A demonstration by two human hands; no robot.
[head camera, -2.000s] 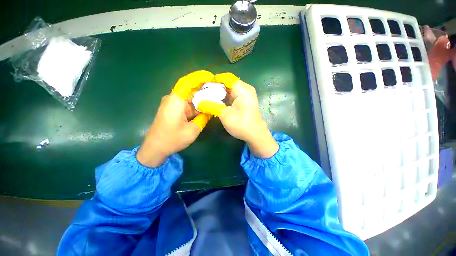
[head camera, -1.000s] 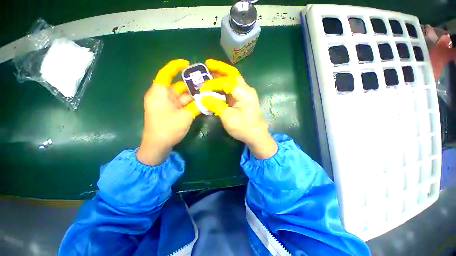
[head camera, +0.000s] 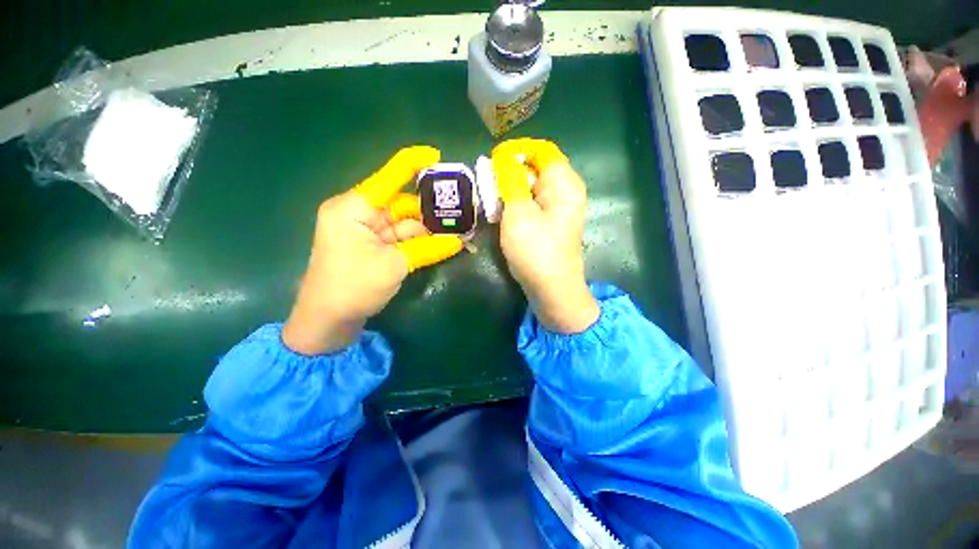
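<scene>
A smartwatch body point(head camera: 448, 201) faces up with its screen lit, showing a white QR code and a small green mark. My left hand point(head camera: 360, 241) holds it by its edges between yellow-cotted fingertips. My right hand point(head camera: 540, 231) pinches a white cleaning cloth point(head camera: 487, 190) in yellow-cotted fingers, close against the watch's right side. Whether the cloth touches the rim is hard to tell.
A solvent bottle point(head camera: 509, 75) with a metal top stands behind my hands. A white tray point(head camera: 816, 311) with black watches in its back rows lies at the right. Wipes in clear plastic point(head camera: 140, 150) lie at the left on the green bench point(head camera: 258, 139). A blurred hand shows at the far right.
The cloth has come off the watch face to its right side with my right hand. The watch is turned more upright, and its whole screen now shows.
</scene>
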